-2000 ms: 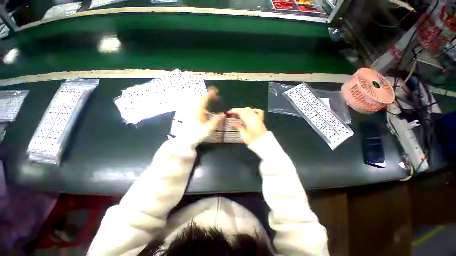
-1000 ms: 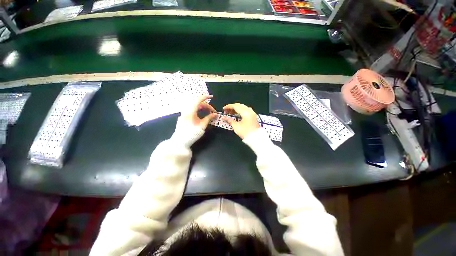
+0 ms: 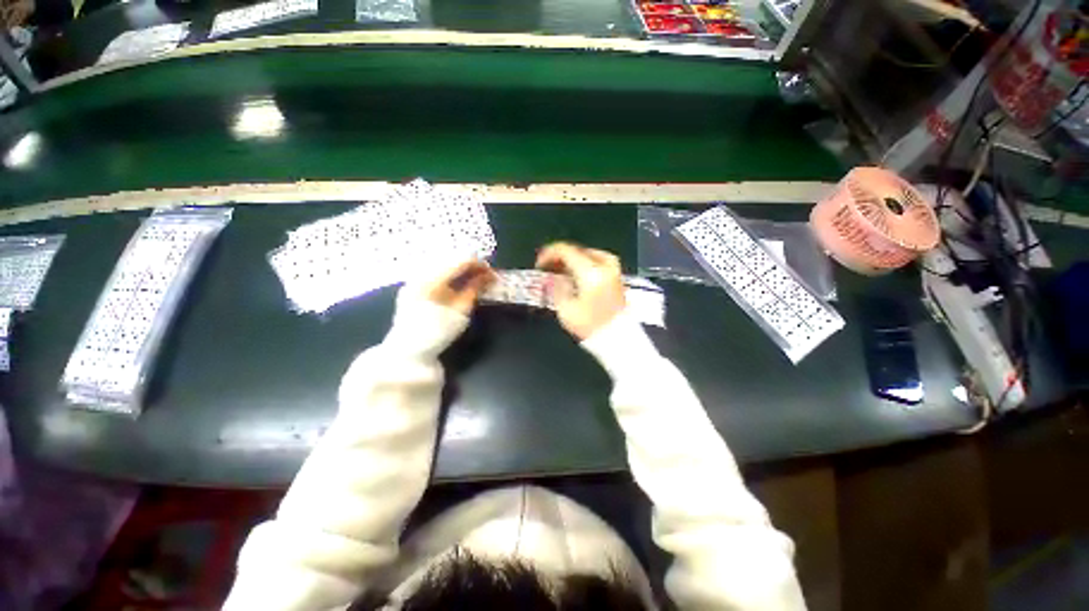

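Note:
A short white board panel (image 3: 521, 288) with black marks spans between my two hands, somewhat blurred. My left hand (image 3: 454, 290) grips its left end. My right hand (image 3: 584, 290) grips its right end. More white panel (image 3: 647, 303) shows just right of my right hand; whether it is the same piece I cannot tell. The loose panel pile (image 3: 380, 245) lies fanned just beyond and left of my left hand. The right-hand panel stack (image 3: 762, 284) lies slanted on a clear plastic bag (image 3: 671, 248).
A bagged panel pack (image 3: 141, 308) lies far left, with smaller bagged panels (image 3: 24, 272) at the left edge. The pink fan (image 3: 875, 220), a dark phone (image 3: 892, 358) and a power strip (image 3: 973, 328) with cables are at right. The green conveyor belt (image 3: 478, 113) runs beyond the bench.
My left hand has moved slightly left and down, away from my right hand, and more of the held panel shows between them. Less panel shows right of my right hand.

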